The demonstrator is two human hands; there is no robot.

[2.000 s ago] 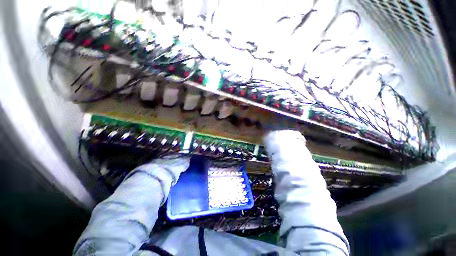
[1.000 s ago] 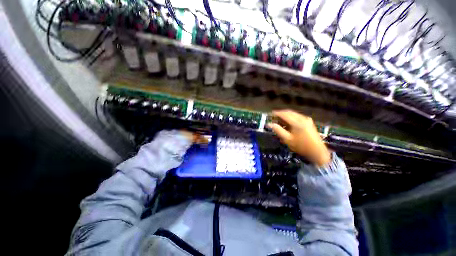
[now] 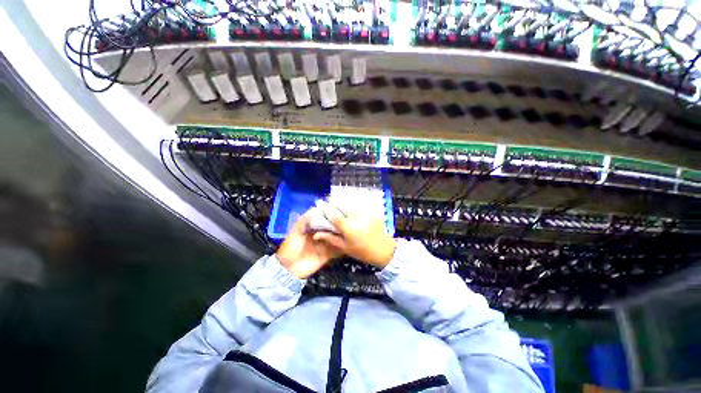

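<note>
My left hand (image 3: pixel 301 252) and my right hand (image 3: pixel 367 234) meet over the front of the blue tray (image 3: pixel 278 220). A small white block, apparently a power adapter (image 3: pixel 321 222), is between their fingers. The fingers overlap, and how many adapters they hold cannot be told. White adapters (image 3: pixel 357 198) stand in rows in the right half of the tray, partly behind my right hand. The left half shows bare blue plastic.
White adapters (image 3: pixel 277 90) sit in two rows at the left of the tan socket panel (image 3: pixel 307 121); dark sockets run right, with a few adapters farther along. Green boards (image 3: pixel 442 149) cross below. Black leads hang at left and below. Another blue tray (image 3: pixel 543 361) is low right.
My right hand has moved from the green board leftward and down to meet my left hand over the tray. A white block now shows between them. The view has turned and shows more sockets.
</note>
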